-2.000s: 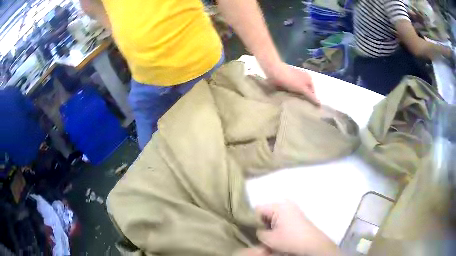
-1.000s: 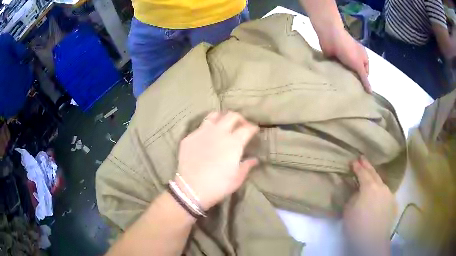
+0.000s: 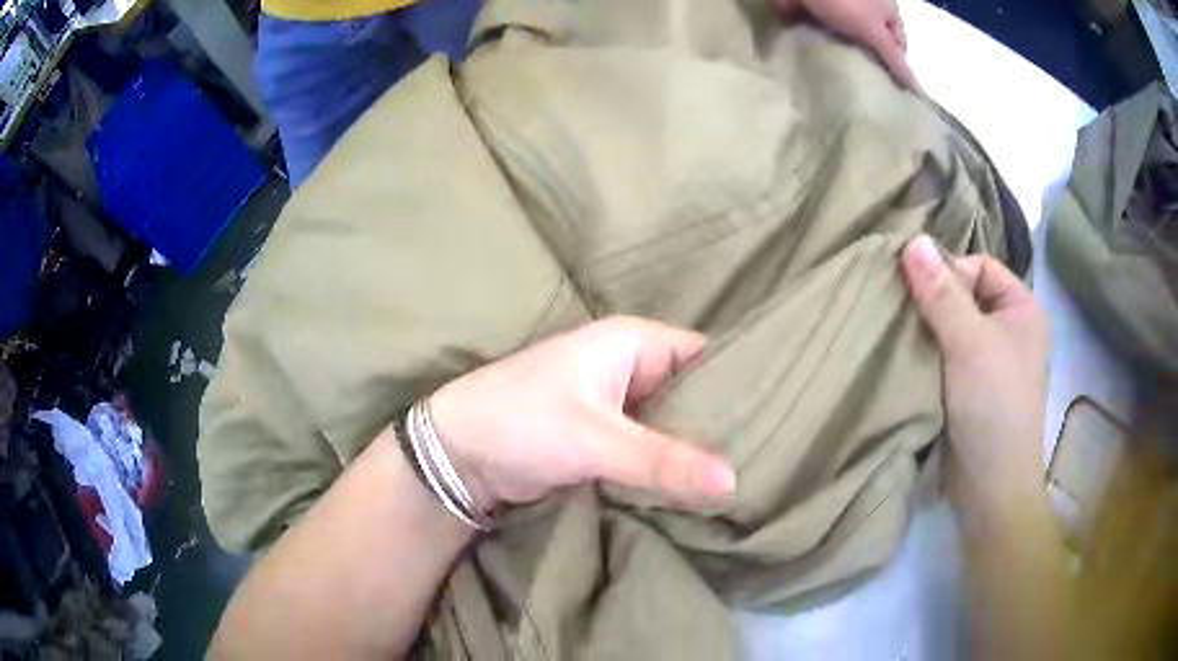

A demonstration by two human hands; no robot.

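The khaki garment lies in a large rumpled heap over the white table, with thin dark topstitching lines on it. My left hand, with bracelets at the wrist, rests on the garment near the middle; its thumb and fingers are apart, and its fingers partly go under or behind a fold. My right hand pinches a fold of the garment at the right between thumb and fingers. Stitched lines run across the cloth between my hands.
Another person's hand rests on the far side of the garment. More khaki cloth lies at the right. The white table shows beyond the garment. A blue bin and scraps are on the dark floor at left.
My right hand has moved up and now pinches a fold. My left hand has moved down, its thumb now pointing right. The garment is more bunched, and the view has shifted closer over it.
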